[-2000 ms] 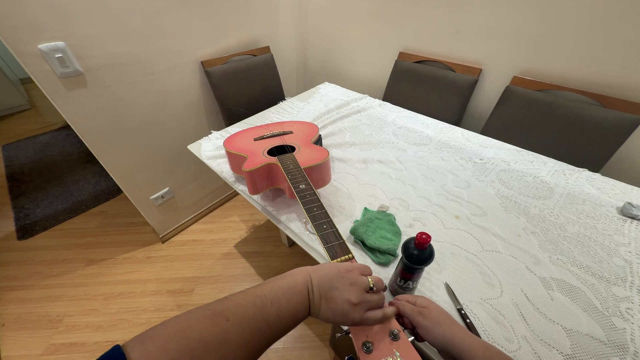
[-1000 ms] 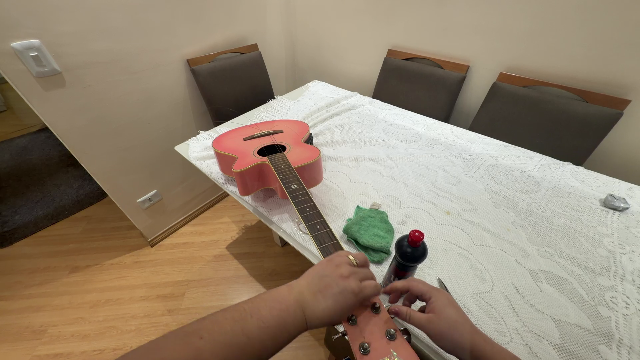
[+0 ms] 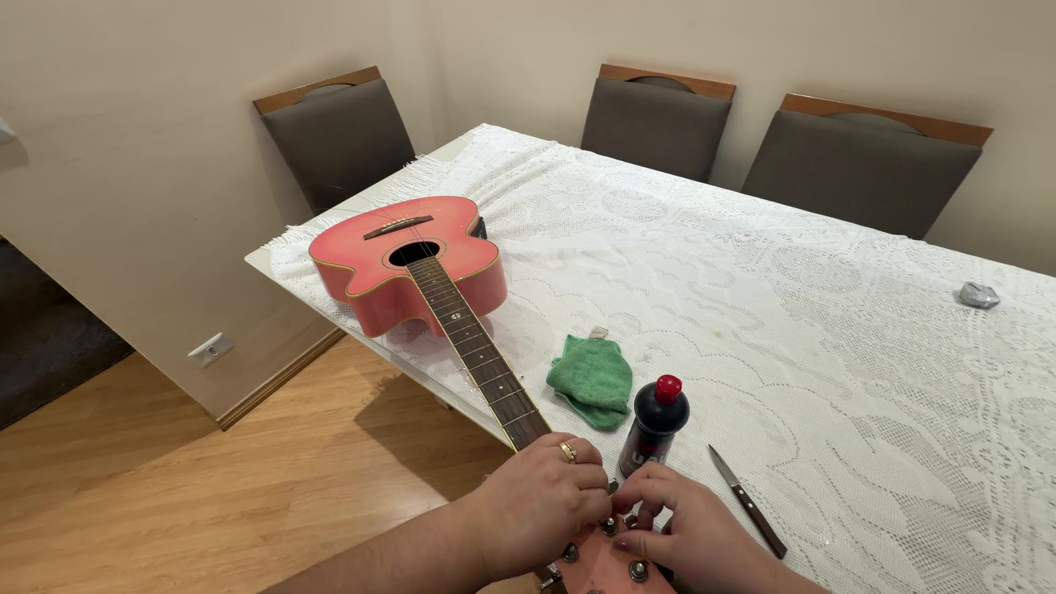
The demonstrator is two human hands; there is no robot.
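A pink acoustic guitar (image 3: pixel 458 276) lies face up on the lace-covered table, its neck reaching toward me. My left hand (image 3: pixel 549 495) rests over the nut end of the neck, a gold-coloured ring on one finger; its fingertips are hidden. My right hand (image 3: pixel 681 524) is bent at the pink headstock (image 3: pixel 606 561), fingers at a tuning post beside my left hand; whether it pinches a string cannot be seen. Metal tuning posts show on the headstock. Close by are a folded green cloth (image 3: pixel 591 378) and a dark bottle with a red cap (image 3: pixel 658 417).
A knife with a brown handle (image 3: pixel 751 503) lies right of my right hand. A small crumpled silvery thing (image 3: pixel 978 294) sits at the far right of the white lace tablecloth (image 3: pixel 792 346). Dark upholstered chairs (image 3: pixel 660 124) stand along the table's far sides, near the walls.
Both hands have stayed around the nut and headstock, with the fingers of my right hand shifting at the tuning posts. The view has swung somewhat to the right.
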